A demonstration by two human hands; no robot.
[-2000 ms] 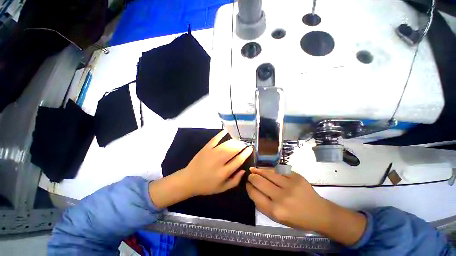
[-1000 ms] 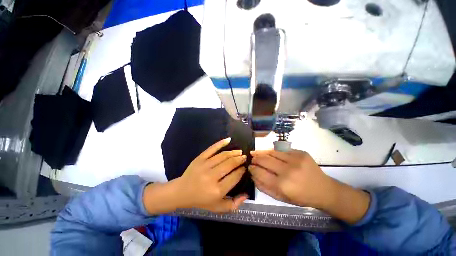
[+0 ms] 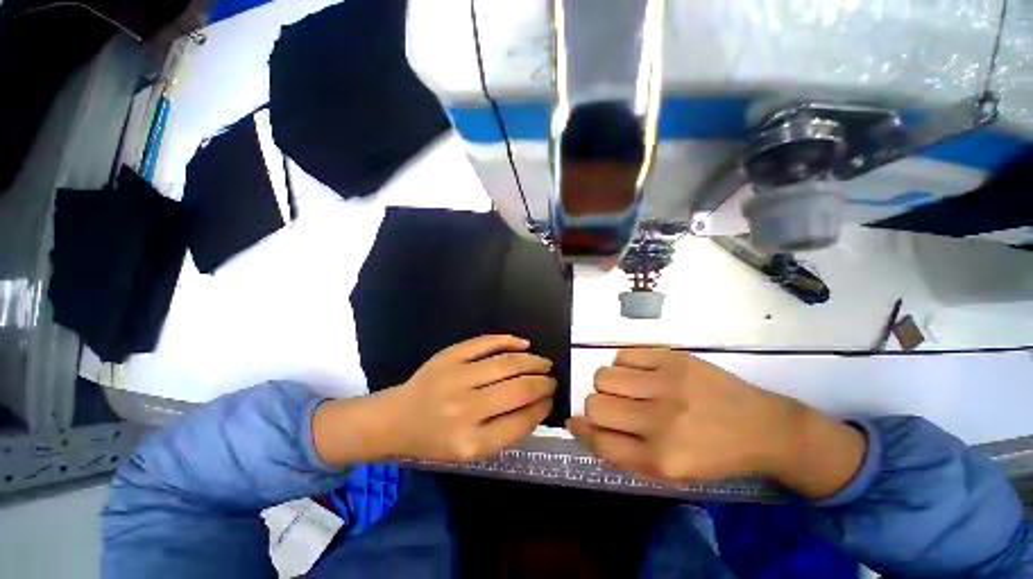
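Note:
A black many-sided pocket piece (image 3: pixel 436 277) lies flat on the table, its upper right part by the needle area under the machine head. My left hand (image 3: pixel 476 396) lies on its lower part, fingers bent and fingertips near the right edge, holding it down. My right hand (image 3: pixel 668 413) is just right of the piece's lower right corner, fingers curled; whether the fingertips pinch the edge cannot be told. The shiny metal guard (image 3: pixel 600 136) hides the needle and presser foot.
A larger black stack (image 3: pixel 351 96), a smaller black stack with a pale edge (image 3: pixel 238 192) and an uneven black pile (image 3: pixel 113 266) lie left. Dark-handled snips (image 3: pixel 799 277) lie right of the tension knob (image 3: pixel 793 215). A ruler strip (image 3: pixel 532 461) runs along the front edge.
The view has shifted closer to the machine head. Both hands have moved from beside the needle down toward the front edge, and more of the piece shows above my left hand.

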